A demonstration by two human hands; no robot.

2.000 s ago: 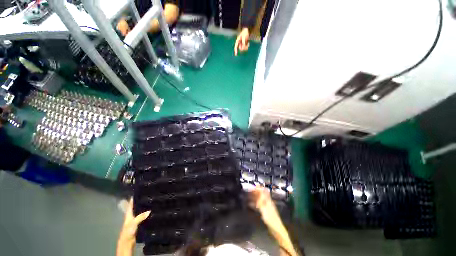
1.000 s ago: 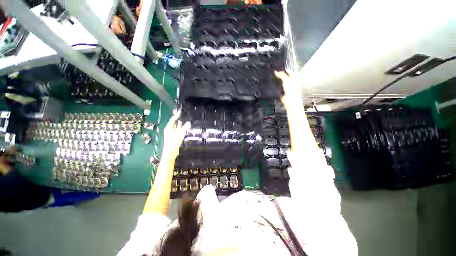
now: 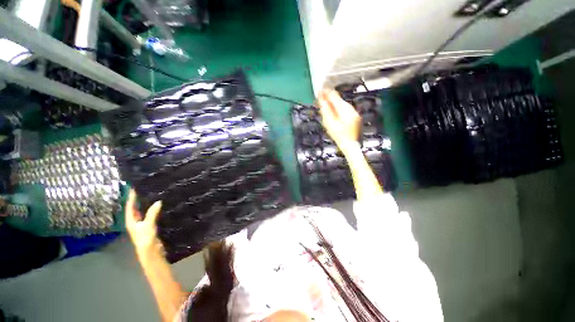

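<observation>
A large black blister tray (image 3: 202,163) lies tilted in front of me, its pockets showing only dark plastic and white glare. My left hand (image 3: 145,226) grips its lower left edge, thumb on top. My right hand (image 3: 340,119) is off this tray, above the far edge of a second black tray (image 3: 328,160) lying on the green mat to the right. The right hand is blurred; whether its fingers touch that tray cannot be told. What lies under the large tray is hidden.
Rows of silvery modules (image 3: 85,182) lie on the mat at left. A thick tray stack (image 3: 473,132) stands at right. A white machine cabinet (image 3: 391,38) is behind, with a black cable. Pale rack legs (image 3: 69,82) cross the upper left. A person's dark and blue clothing (image 3: 38,248) shows at lower left.
The large tray has come back from the far side towards me and the left, now tilted. My right hand has moved off it to the smaller tray. The filled pockets seen near me are now covered.
</observation>
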